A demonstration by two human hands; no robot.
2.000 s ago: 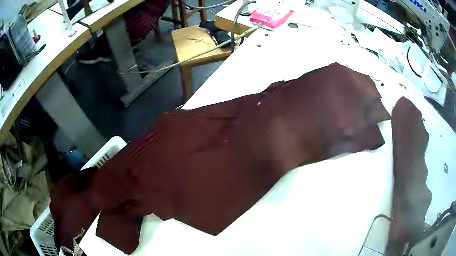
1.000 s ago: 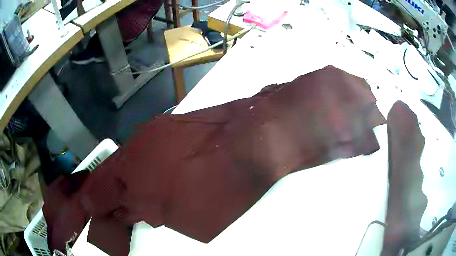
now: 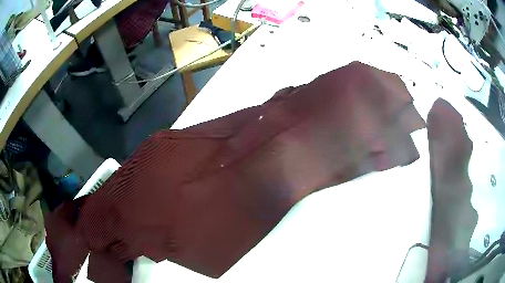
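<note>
A large dark maroon garment panel lies across the white table, from near the upper right down to the lower left. Its left end hangs over the table edge onto a white plastic basket. A second, long narrow maroon piece with a wavy right edge lies at the right and runs down to the bottom edge of the picture. Neither my left hand nor my right hand is in view.
A wooden chair stands beyond the table's left edge. A pink item lies at the table's far end. A machine head and white scraps are at the upper right. Tan cloth is at the far left.
The view has shifted slightly, so the chair, basket and pink item appear further left. The maroon pieces lie much as before.
</note>
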